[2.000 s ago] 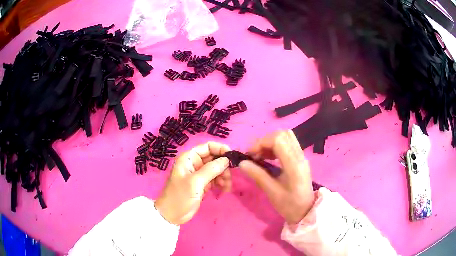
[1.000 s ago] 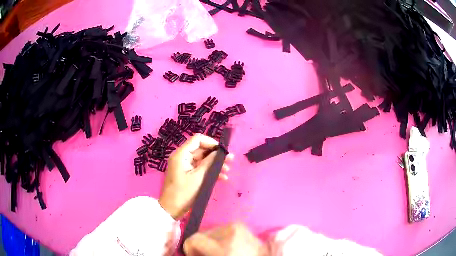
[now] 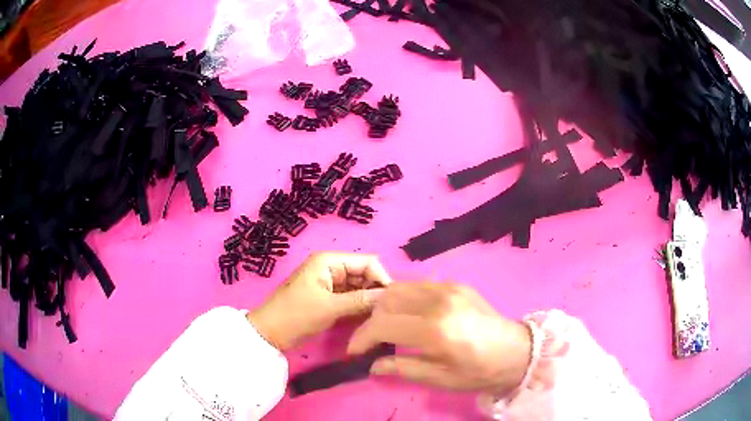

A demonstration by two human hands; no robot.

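Observation:
My left hand (image 3: 317, 298) is in front of me with its fingers curled at the right hand; what its fingertips pinch is hidden. My right hand (image 3: 445, 333) overlaps it from the right, slightly blurred, with its fingers on a black webbing strap (image 3: 333, 376). The strap's free end points to the lower left under my hands. The buckle on it is not visible. Loose black buckles (image 3: 284, 215) lie just beyond my left hand.
More buckles (image 3: 338, 103) lie farther back, near a clear plastic bag (image 3: 276, 33). A strap pile (image 3: 99, 148) is at left, a supply heap (image 3: 593, 66) at upper right. Loose strips (image 3: 510, 205) lie right of centre, and a smartphone (image 3: 688, 300) at the right edge.
My right hand has moved up from the bottom edge to my left hand. The strap has turned from steep to nearly level, its free end now at the lower left.

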